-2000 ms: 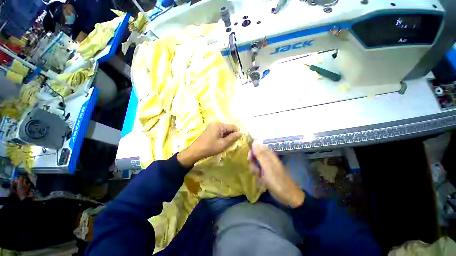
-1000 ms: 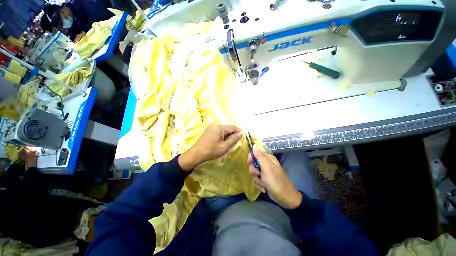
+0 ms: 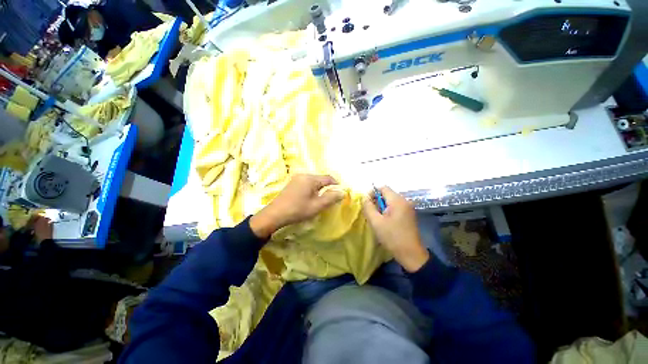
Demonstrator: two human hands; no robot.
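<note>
Bright yellow cloth [image 3: 249,135] lies bunched on the table left of the needle area and hangs over the front edge onto the lap. My left hand [image 3: 302,200] pinches the cloth's upper edge near the table front. My right hand [image 3: 394,222] is just right of it, shut around small blue thread snips [image 3: 381,202], their tip pointing up. The right fingertips are at the cloth's edge; glare hides whether they pinch it too.
A white sewing machine [image 3: 426,67] with a blue stripe stands beyond my hands. A green-handled tool [image 3: 460,99] lies under its arm. A measuring scale [image 3: 511,192] runs along the table's front edge. At left are another machine [image 3: 60,183], yellow pieces and other people.
My right hand has moved slightly right and up, and the snips are now tucked in it with less blade showing. My left hand still pinches the cloth in nearly the same place.
</note>
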